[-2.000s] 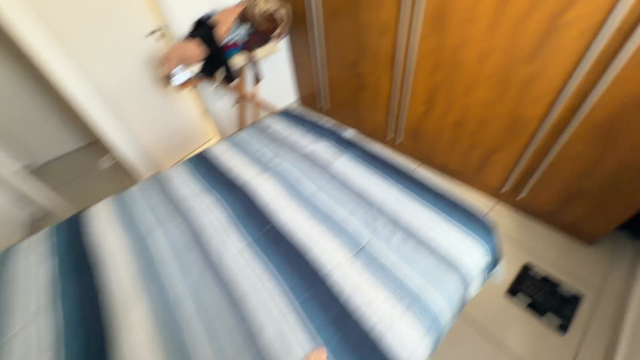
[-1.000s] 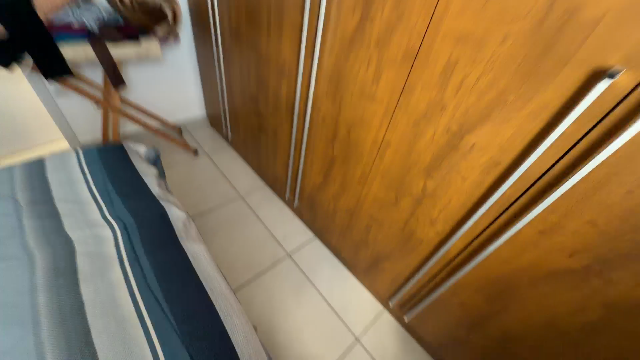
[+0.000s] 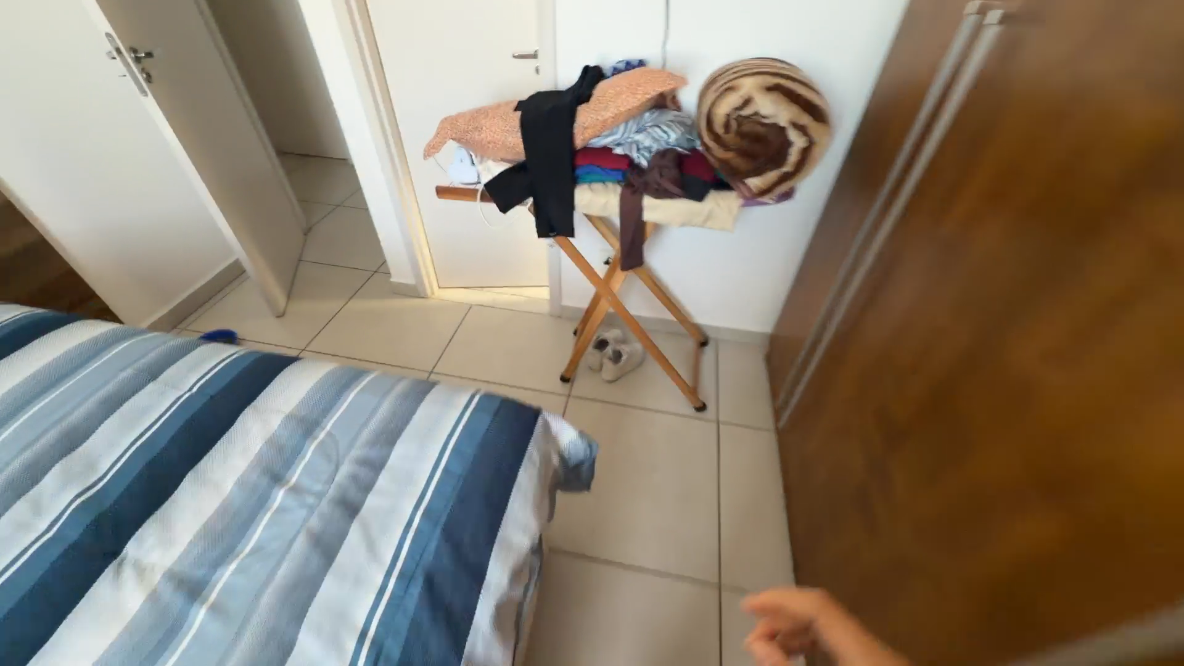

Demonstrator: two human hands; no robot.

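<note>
My right hand (image 3: pixel 800 627) is at the bottom right edge, blurred, over the tiled floor beside the wooden wardrobe (image 3: pixel 999 351). Its fingers are partly curled, and I cannot tell whether they are closed; no held object shows. My left hand is outside the picture. The bed's striped blue, grey and white cover (image 3: pixel 277 499) fills the lower left, its corner hanging over the edge. Beyond it stands a wooden folding ironing board (image 3: pixel 615 296) heaped with clothes, black trousers (image 3: pixel 550 153), a peach textured cushion or blanket (image 3: pixel 481 129) and a rolled brown-and-cream blanket (image 3: pixel 763 125).
A pair of pale shoes (image 3: pixel 615 356) lies on the floor under the board's crossed legs. A tiled passage (image 3: pixel 638 509) runs between bed and wardrobe. At the left a white door (image 3: pixel 222 176) stands ajar; another door (image 3: pixel 472 185) is behind the board. A blue object (image 3: pixel 219 336) lies past the bed.
The view has swung from the wardrobe fronts back to the bed and the laden board. My right hand now shows at the bottom right, where one second ago no hand was in view.
</note>
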